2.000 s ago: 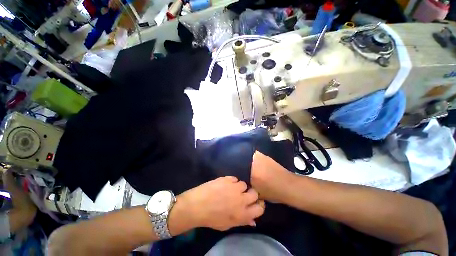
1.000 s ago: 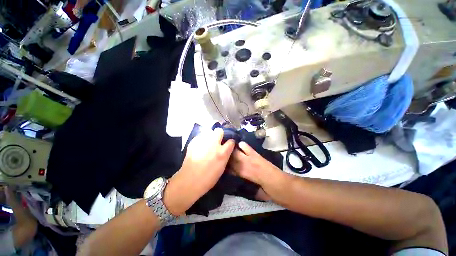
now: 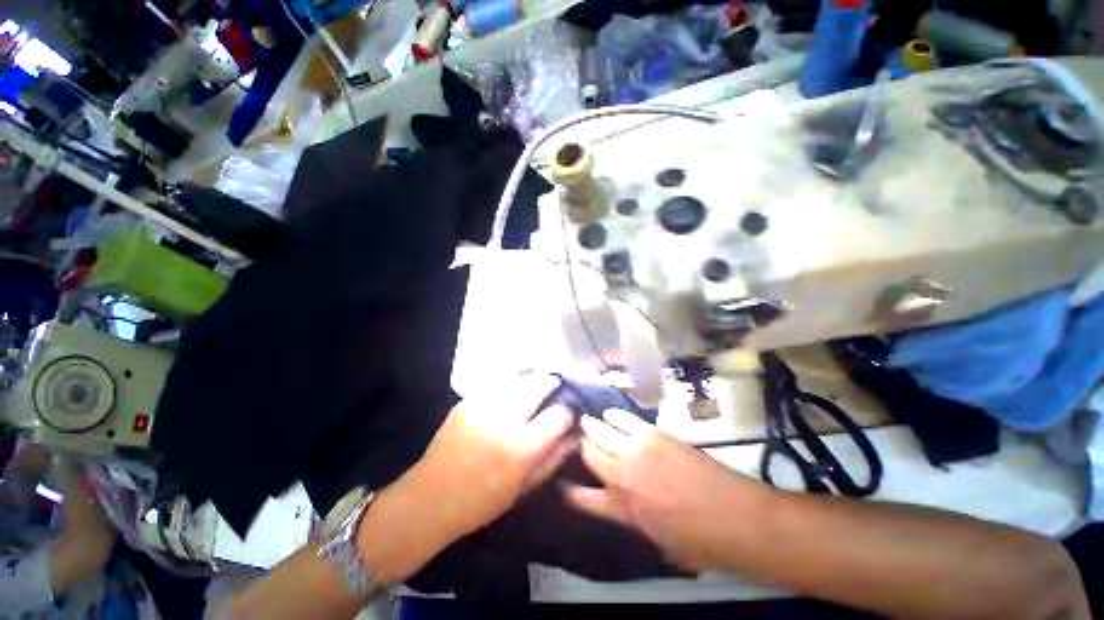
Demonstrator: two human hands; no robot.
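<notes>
A black fabric piece (image 3: 593, 533) lies at the table's front edge, its upper edge pinched between my fingers just in front of the needle area. My left hand (image 3: 490, 442), with a metal watch at the wrist, holds it from the left. My right hand (image 3: 654, 478) holds it from the right, the thumbs close together. The needle area is hidden by glare and machine parts. A large black garment body (image 3: 327, 327) spreads left of the off-white machine head (image 3: 799, 230). Black-handled shears (image 3: 823, 454) lie right of my right hand.
A light blue cloth bundle (image 3: 1017, 363) hangs by the head. A blue spool (image 3: 835, 49) and clear plastic bags (image 3: 539, 79) are behind. A lime-green box (image 3: 157, 273) and another machine's round-dialled part (image 3: 79, 390) stand at left. A person's arm (image 3: 79, 533) shows at lower left.
Since one second ago the view has shifted and the machine head looks larger. Both hands still pinch the fabric near the needle. Two seconds ago they held it lower, near the table's front edge.
</notes>
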